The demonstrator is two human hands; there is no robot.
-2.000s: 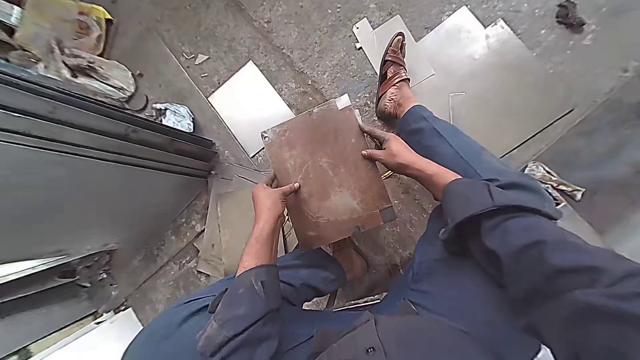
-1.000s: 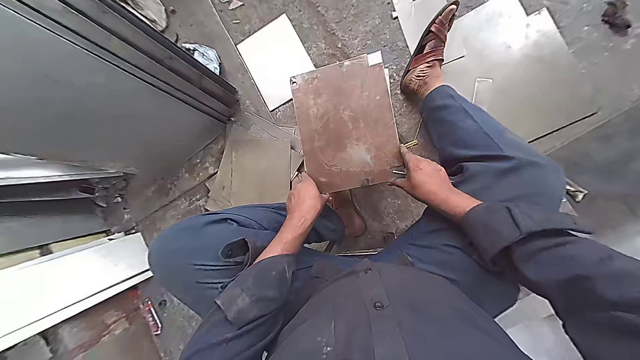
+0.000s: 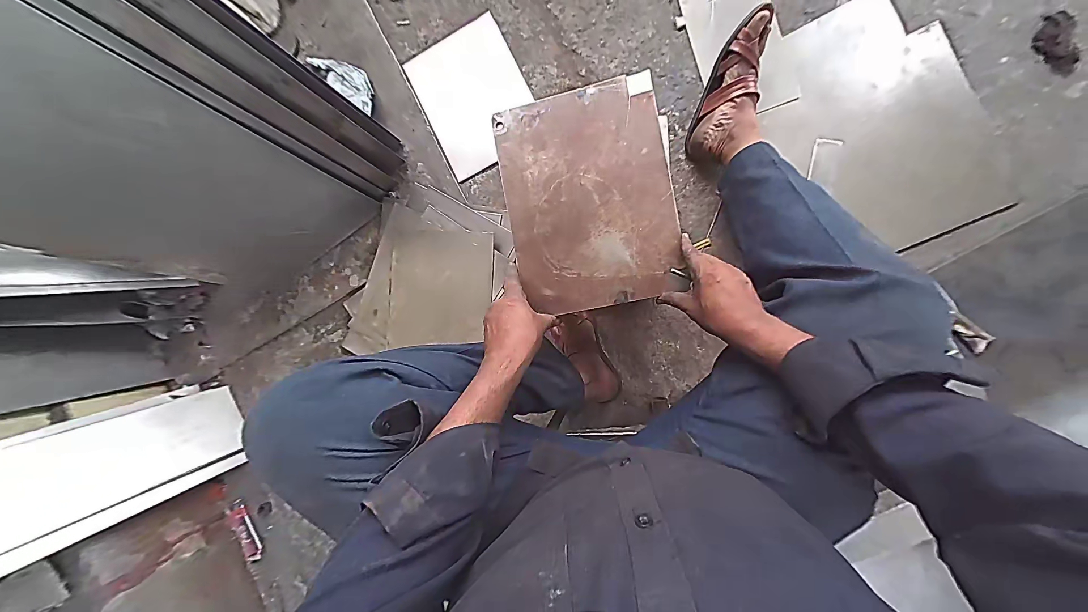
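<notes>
A brown, scuffed rectangular plate (image 3: 593,191) is held up between my two hands, above the floor and my bent leg. My left hand (image 3: 516,323) grips its lower left corner, thumb along the edge. At the lower right corner my right hand (image 3: 718,293) holds the plate between thumb and fingers. A small hole shows near the plate's upper left corner. Lighter sheet pieces peek out behind its upper right corner and right edge; whether they are held with it I cannot tell. Something thin and yellow (image 3: 702,244) shows beside my right thumb.
A white square sheet (image 3: 467,93) lies beyond the plate. Greyish sheet pieces (image 3: 433,280) are stacked left of it. Large metal sheets (image 3: 901,127) cover the floor at right, by my sandalled foot (image 3: 733,81). A big grey metal panel (image 3: 170,144) stands at left, with a white panel (image 3: 119,476) below.
My hands have shifted from the plate's sides to its lower corners, and the plate is turned more upright in view. The view has moved somewhat.
</notes>
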